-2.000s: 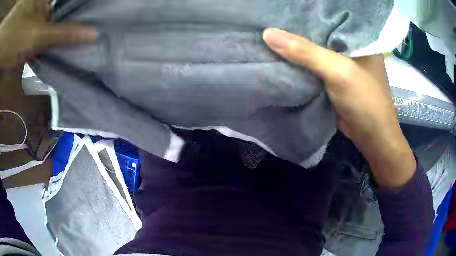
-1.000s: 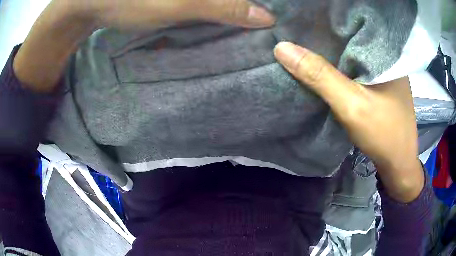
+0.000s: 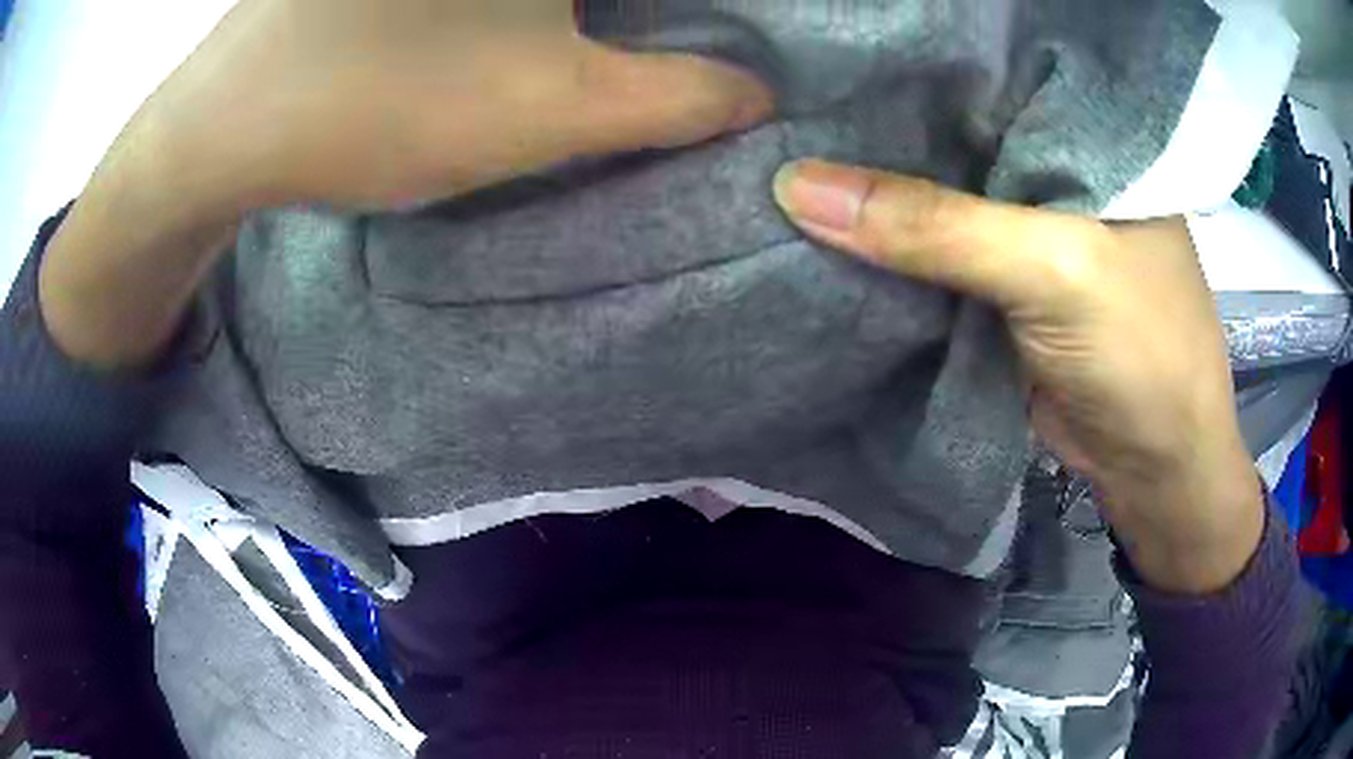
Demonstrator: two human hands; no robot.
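Note:
A dark-grey garment panel (image 3: 623,386) with whitish edges is held up in front of my body. A long welt pocket opening (image 3: 579,252) runs across it, its folded welt lying between two lines. My left hand (image 3: 401,111) reaches across from the upper left, its fingertip on the panel above the right end of the welt; its other fingers are hidden. My right hand (image 3: 1068,297) grips the panel from the right, thumb on top by the welt's right end, fingers hidden behind the cloth.
Cut grey pieces with white edges (image 3: 245,653) lie at the lower left over a blue bin (image 3: 334,593). More grey pieces (image 3: 1057,593) are at the lower right. A white table edge with a grey ruled strip (image 3: 1279,329) is at the right, with a red thing (image 3: 1325,482) below it.
My left hand has come from the panel's left side across to the welt's right end. The panel first tilted into clearer view, then dropped slightly. My right hand still holds it.

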